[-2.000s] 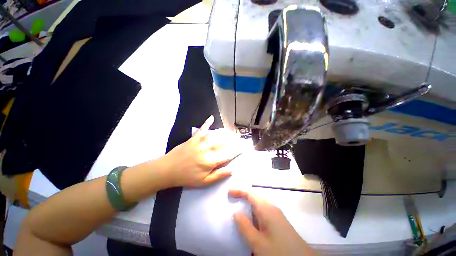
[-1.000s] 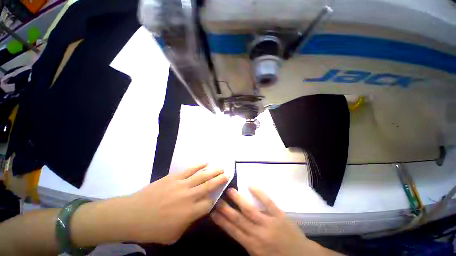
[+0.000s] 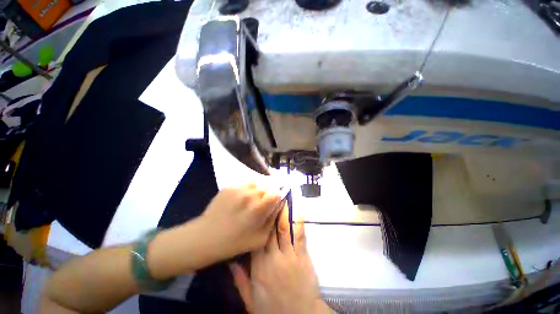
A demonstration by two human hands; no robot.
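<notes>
My left hand [image 3: 242, 218], with a green bangle on the wrist, pinches the edge of a white-backed piece [image 3: 230, 175] just in front of the presser foot and needle area [image 3: 285, 178]. My right hand [image 3: 279, 270] lies right beside it, fingers pointing at the needle, pressing on the fabric edge. A black fabric panel [image 3: 184, 196] runs under my left forearm and down over the table's front edge. Bright light washes out the spot at the needle, so the fingertips and the seam there are hard to see.
The white sewing machine [image 3: 479, 80] with a blue stripe spans the top and right. Small curved black pieces [image 3: 399, 208] lie stacked under its arm. Large black panels [image 3: 104, 147] are spread at left. A green-orange tool [image 3: 509, 257] lies at the table's right edge.
Both hands have moved up toward the needle with the fabric edge. The white-backed piece shows less, and more black fabric shows at its left. The view has shifted slightly.
</notes>
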